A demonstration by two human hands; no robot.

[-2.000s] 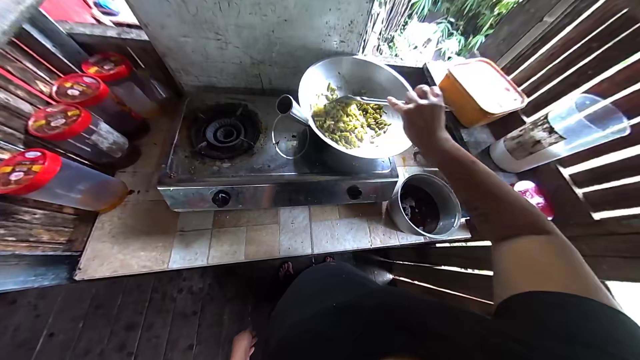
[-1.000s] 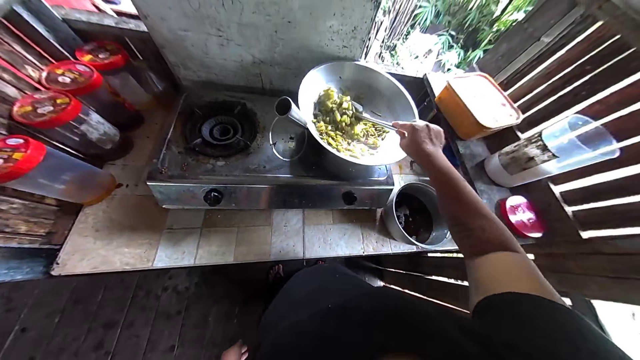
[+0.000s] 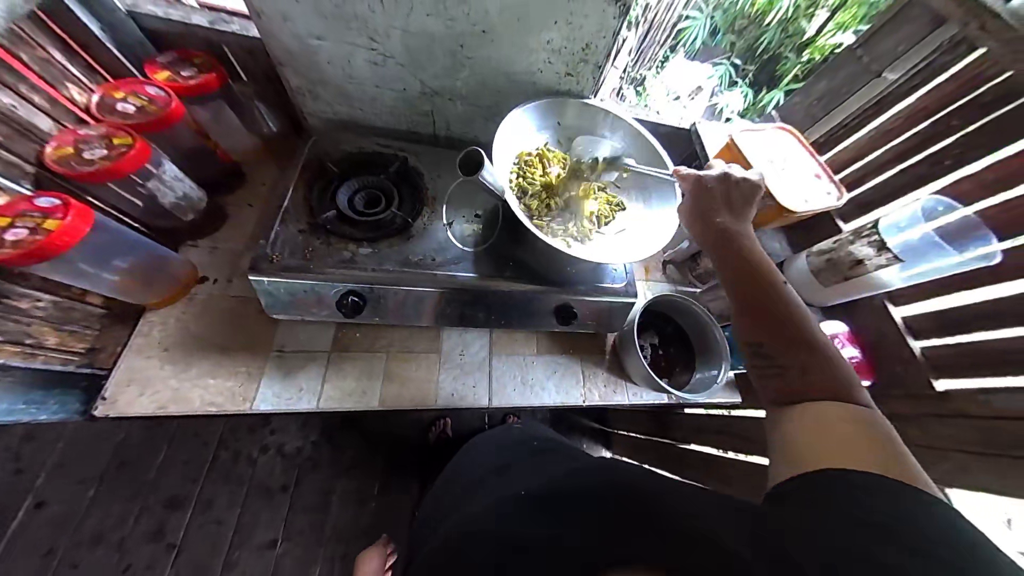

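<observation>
My right hand [image 3: 720, 196] is closed around the handle of a metal turner [image 3: 600, 156], at the right rim of a metal wok [image 3: 644, 228]. The turner's blade is inside the wok, against chopped green and yellow vegetables [image 3: 552, 188]. The wok, with its hollow handle pointing left, sits over the right burner of a two-burner gas stove [image 3: 448, 300]; that burner is hidden. My left hand [image 3: 376, 558] hangs low at the bottom edge, away from the stove; only part of it shows, with nothing visible in it.
A metal pot [image 3: 680, 344] with dark contents stands at the counter's right front. The left burner [image 3: 368, 196] is bare. Several red-lidded plastic jars [image 3: 104, 248] line the left side. An orange container [image 3: 780, 172] and a clear plastic container [image 3: 888, 248] are at the right, beside wooden slats.
The turner's blade has moved toward the back of the wok, and the vegetables are shifted toward the left and front. My right hand keeps its hold on the handle.
</observation>
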